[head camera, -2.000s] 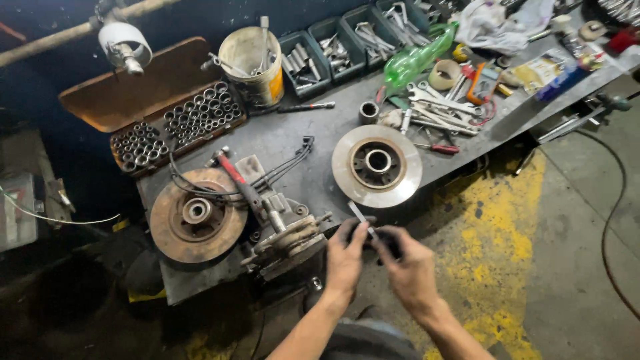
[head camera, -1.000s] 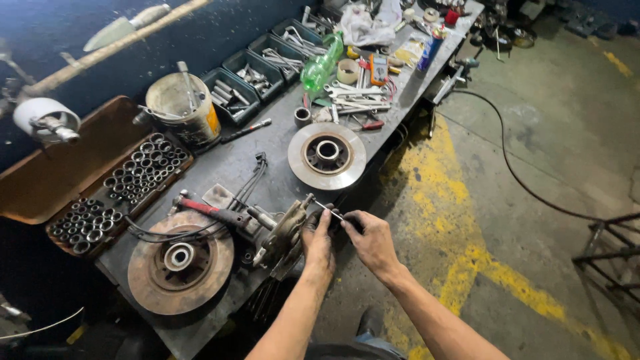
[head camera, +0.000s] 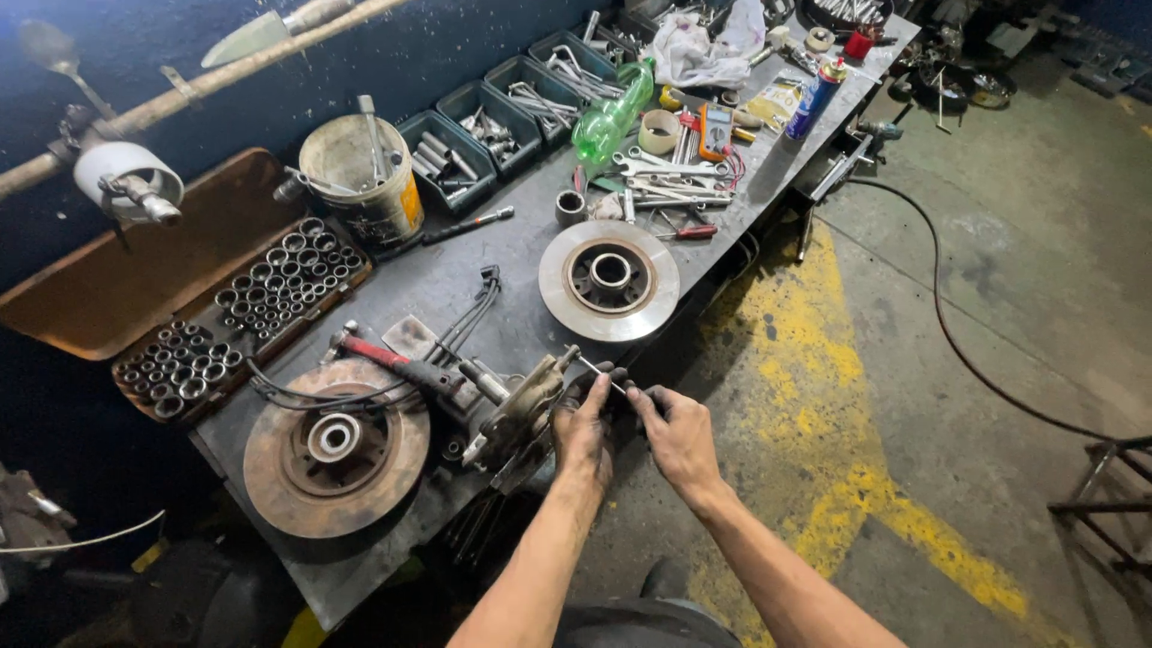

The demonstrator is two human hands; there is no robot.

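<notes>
Both hands meet at a thin metal rod (head camera: 589, 364) beside a brake caliper assembly (head camera: 522, 409) at the bench's front edge. My left hand (head camera: 583, 423) pinches the rod near its middle, close to the caliper. Fingers of my right hand (head camera: 670, 427) grip its near end; the rod's far tip is by the caliper's top. A clean brake disc (head camera: 562, 279) lies behind the hands. To the left, a rusty brake disc (head camera: 279, 468) lies under black cables and a red-handled hammer (head camera: 373, 351).
A socket set case (head camera: 261, 333) stands open at the left, beside a plastic bucket (head camera: 351, 157) with tools. Green bins (head camera: 454, 198) line the wall. Combination wrenches (head camera: 675, 168), a multimeter (head camera: 715, 132), a green bottle (head camera: 615, 117) and a spray can (head camera: 816, 101) are farther back. A hose (head camera: 945, 315) crosses the floor.
The view has swung considerably. Two seconds ago the hands held the rod up in front of the clean disc, off the caliper; now they are at the caliper's side with it.
</notes>
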